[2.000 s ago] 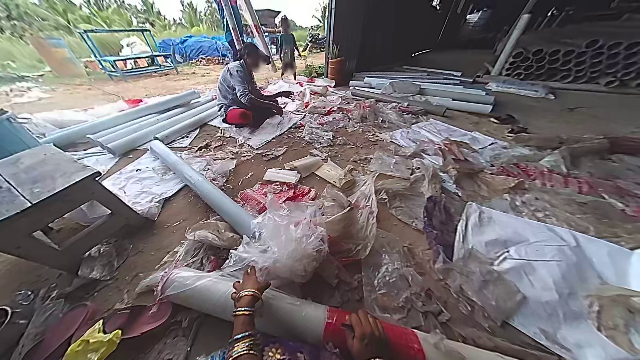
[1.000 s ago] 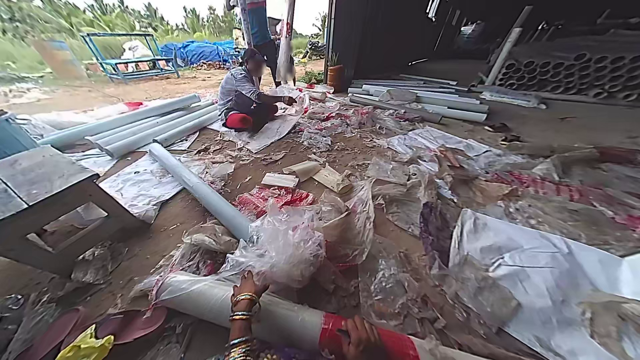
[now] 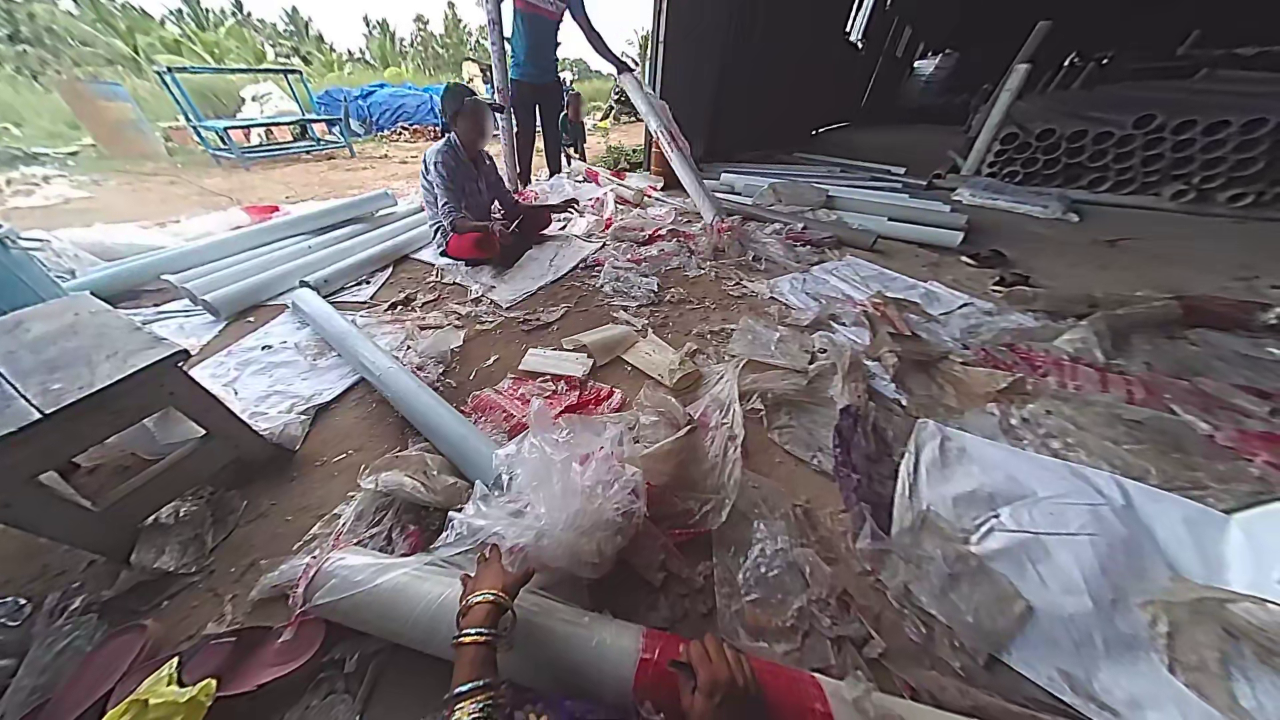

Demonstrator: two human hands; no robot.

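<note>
A thick pale pipe (image 3: 570, 640) wrapped in clear plastic film lies across the bottom of the head view, with a red band (image 3: 795, 690) around it. My left hand (image 3: 495, 575), bangles on its wrist, rests on the film at the pipe's upper side, fingers spread. On the red band lies my right hand (image 3: 715, 675), fingers bent, a small dark object partly seen under it; whether it is gripped I cannot tell. A crumpled heap of clear plastic film (image 3: 560, 490) touches the pipe just beyond my left hand. Behind it, a bare grey pipe (image 3: 390, 380) slants away to the left.
A grey bench (image 3: 80, 350) stands at left, with sandals (image 3: 265, 655) below. One person (image 3: 475, 190) sits near several grey pipes (image 3: 310, 260); another person (image 3: 535, 60) stands behind, holding a wrapped pipe (image 3: 670, 145). White sheets (image 3: 1080, 530) and plastic scraps cover the right. Stacked pipes (image 3: 1160, 150) lie farther back.
The standing person has come into fuller view at the back, with a wrapped pipe now tilted from a hand to the ground. My hands remain in about the same places on the pipe.
</note>
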